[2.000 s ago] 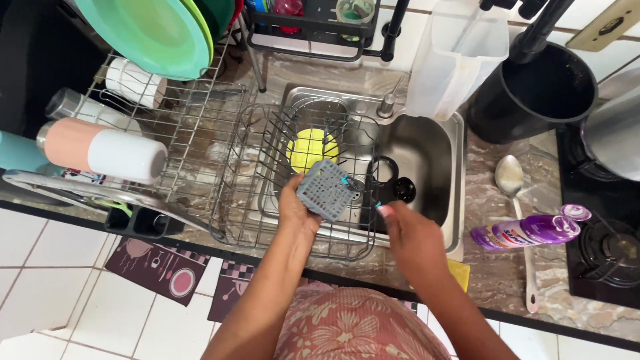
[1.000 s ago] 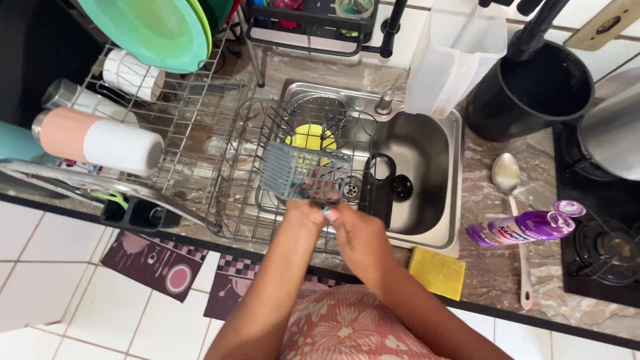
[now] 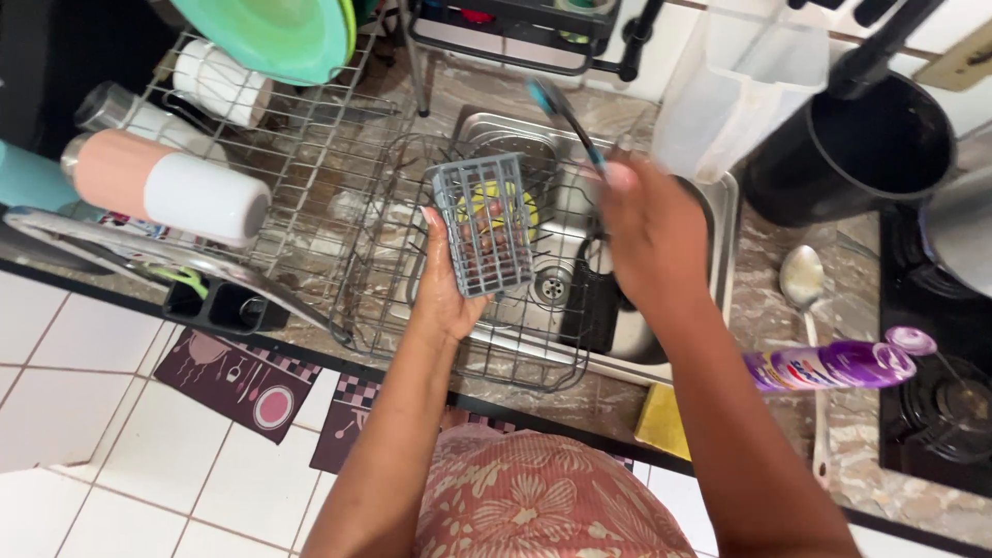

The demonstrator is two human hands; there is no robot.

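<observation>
My left hand holds a grey plastic lattice basket from below and its left side, over a dark wire rack that lies across the steel sink. Raised to the right of the basket, my right hand grips a toothbrush with a dark and turquoise handle; its head points up and left, apart from the basket. The hand is blurred. A yellow round thing shows behind the basket's lattice. Beside the drain, a black object lies under the rack's wires.
A metal dish rack at left holds green plates, a white mug and a peach-and-white bottle. To the right are a black pot, a spoon, a purple bottle and a yellow sponge. The stove stands far right.
My right hand has moved up and right, away from the basket, with the toothbrush. The basket has been turned and now stands more upright in the view, its open lattice side showing.
</observation>
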